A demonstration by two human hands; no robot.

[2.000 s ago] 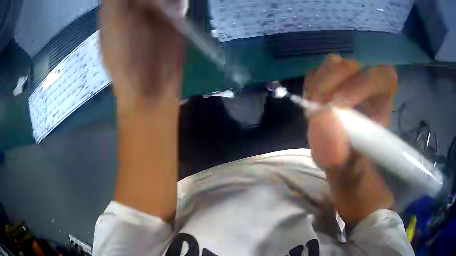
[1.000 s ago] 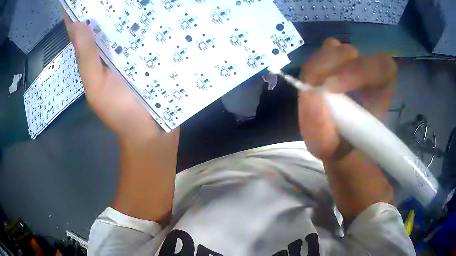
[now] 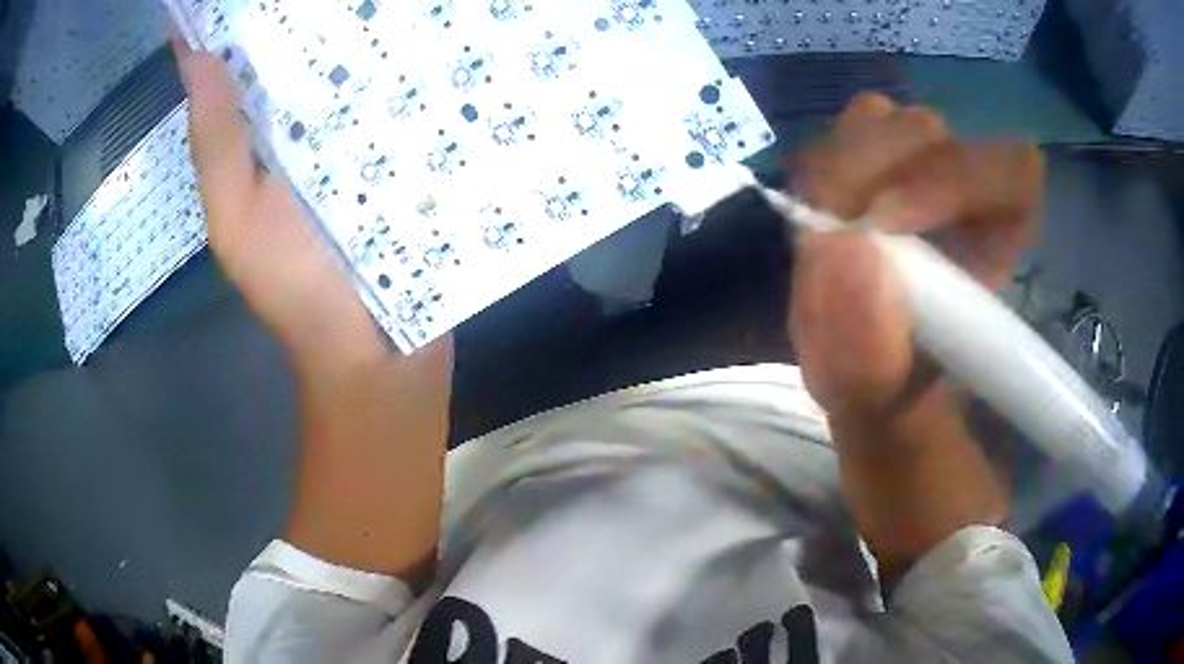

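Note:
My left hand [image 3: 266,240] holds a white PCB panel [image 3: 500,143] by its left edge, tilted in front of me; the fingers under it are hidden. The panel shows rows of dark pads and holes. My right hand [image 3: 896,247] is blurred and holds a white dispensing syringe [image 3: 1026,370] like a pen. The syringe's thin tip [image 3: 777,199] is at a small white tab [image 3: 714,191] on the panel's right corner. I cannot tell whether they touch. Any fresh paste is too blurred to make out.
A smaller panel pile [image 3: 123,240] lies at left on the green mat [image 3: 961,104]. A panel stack [image 3: 896,26] stands at the back, beside a black ribbed strip [image 3: 812,91]. A crumpled white piece [image 3: 31,218] lies far left. Blue bins [image 3: 1123,584] are at lower right.
Two seconds ago my left hand was blurred and higher, with no panel visible below it. The panel then came into view in that hand. Since one second ago it has shifted slightly left and down.

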